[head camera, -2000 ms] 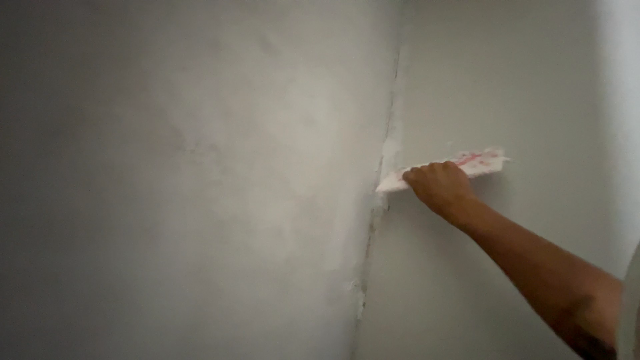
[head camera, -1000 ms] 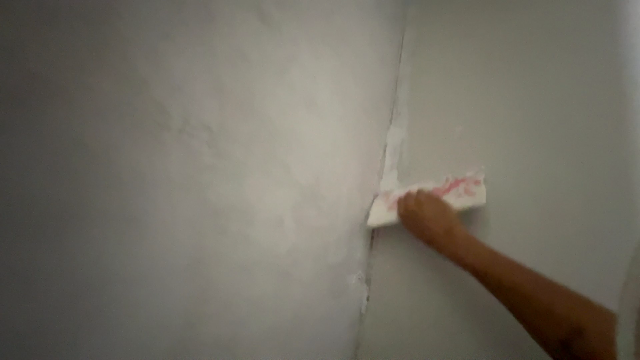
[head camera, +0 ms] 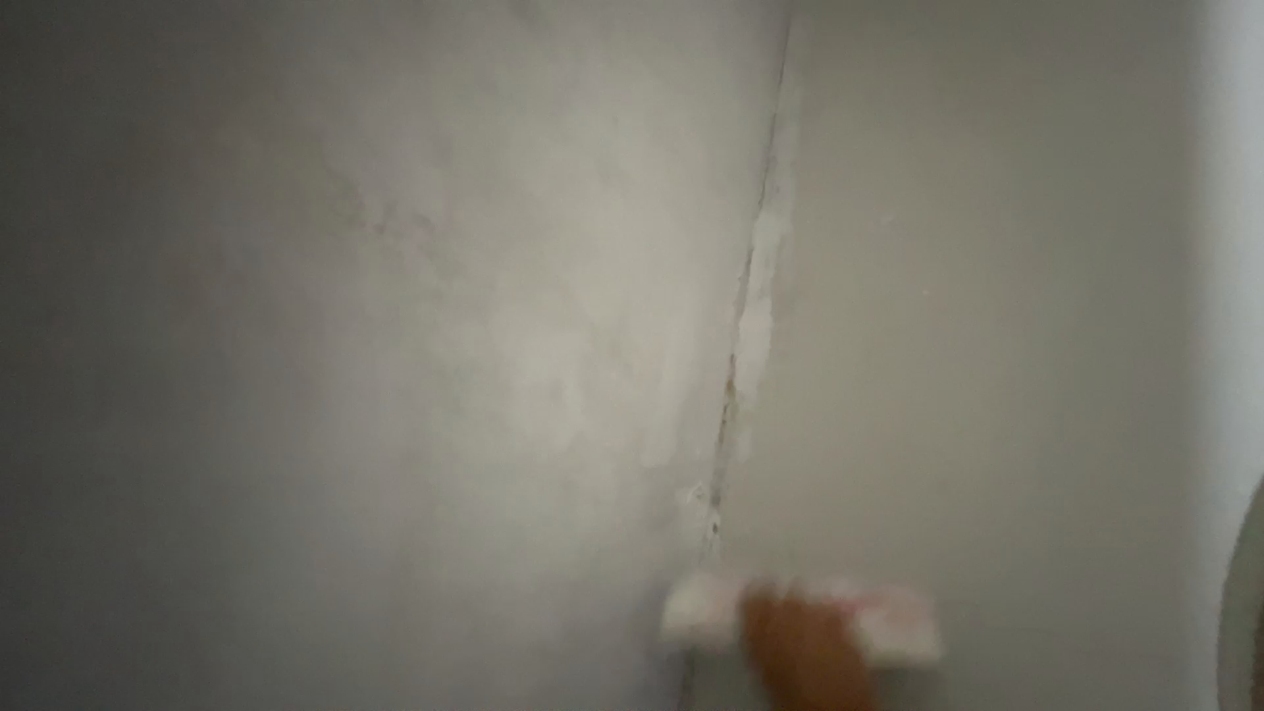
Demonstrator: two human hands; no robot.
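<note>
My right hand grips a wide, flat spreading tool, pale with reddish smears, low in the view. Motion blurs both of them. The tool's left end lies at the corner joint between two walls, and the rest of it extends over the right wall. Whitish filler forms a strip just right of the joint, above the tool. Darker gaps and rough spots show along the joint between that strip and the tool. My left hand is out of view.
A grey, patchy wall fills the left side. The smoother right wall ends near a brighter vertical band at the far right. Part of a pale curved thing, perhaps a sleeve, shows at the lower right edge.
My right hand has moved down along the corner joint with the tool. The filler strip beside the joint, partly behind the tool and hand before, is now uncovered.
</note>
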